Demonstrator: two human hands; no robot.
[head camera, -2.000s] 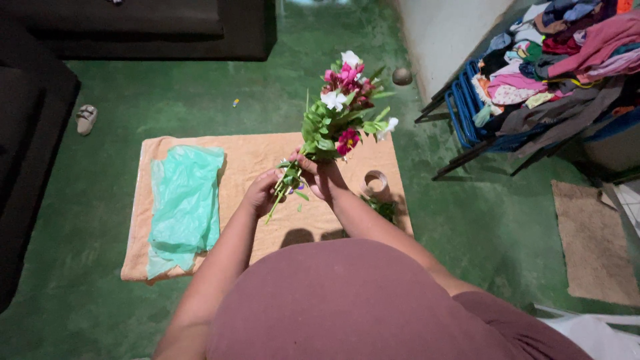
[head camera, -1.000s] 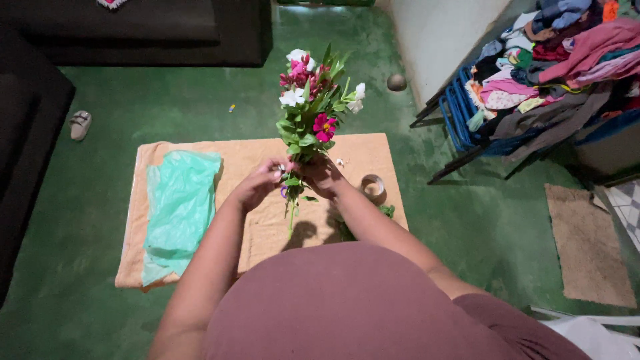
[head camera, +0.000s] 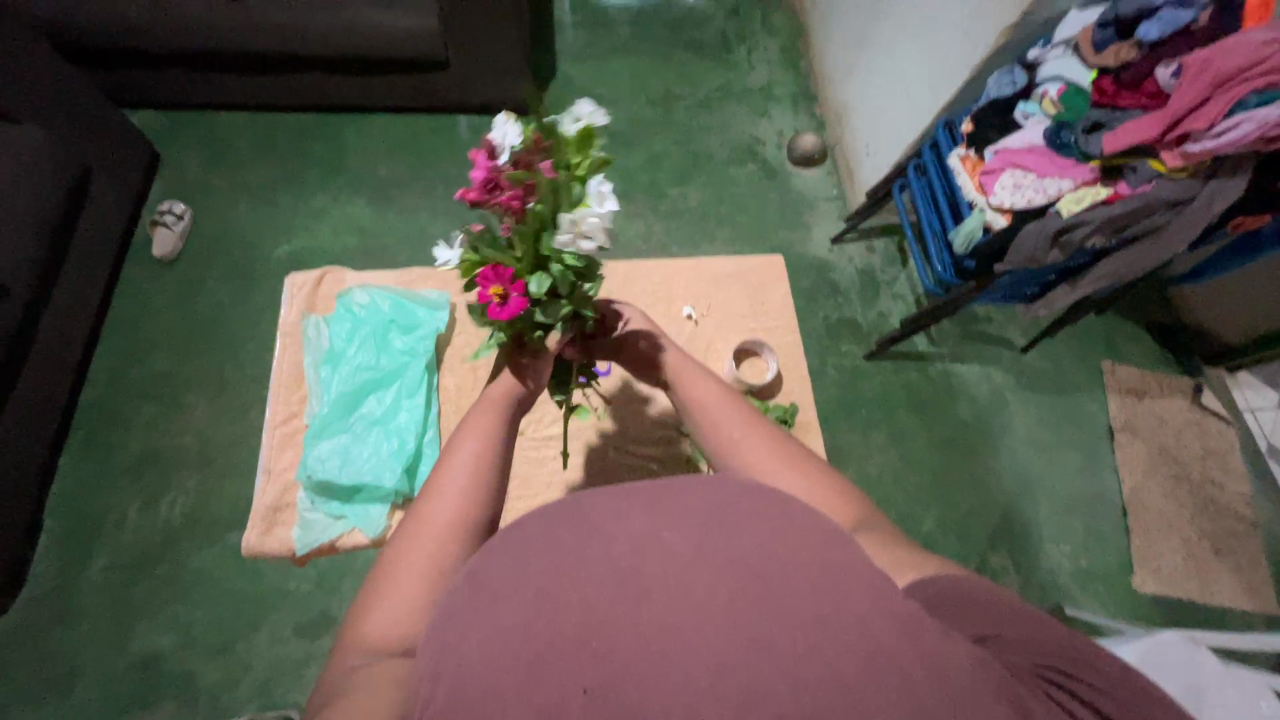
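Note:
A bouquet of white and magenta flowers (head camera: 540, 235) with green leaves stands upright between my hands, its stems pointing down. My left hand (head camera: 530, 365) and my right hand (head camera: 625, 340) both close around the stems just below the blooms; the foliage partly hides the fingers. Beneath lies a peach towel (head camera: 700, 285), with a crumpled green plastic bag (head camera: 372, 400) on its left part. A roll of tape (head camera: 752, 366) rests on the towel to the right, near cut green leaves (head camera: 775, 412) and a small white petal (head camera: 690, 314). Something small and purple (head camera: 600, 371) shows behind the stems.
Dark sofas (head camera: 300, 60) border the green floor at the upper left, with a sandal (head camera: 170, 230) close by. At the right, a blue folding chair (head camera: 930, 220) holds piled clothes (head camera: 1120, 150). A brown mat (head camera: 1190, 480) and a round object (head camera: 806, 150) lie on the floor.
The bouquet has turned in my hands: the magenta zinnia-like bloom, on its right side before, now faces me at the left. The stems, slanted at first, hang nearly straight down.

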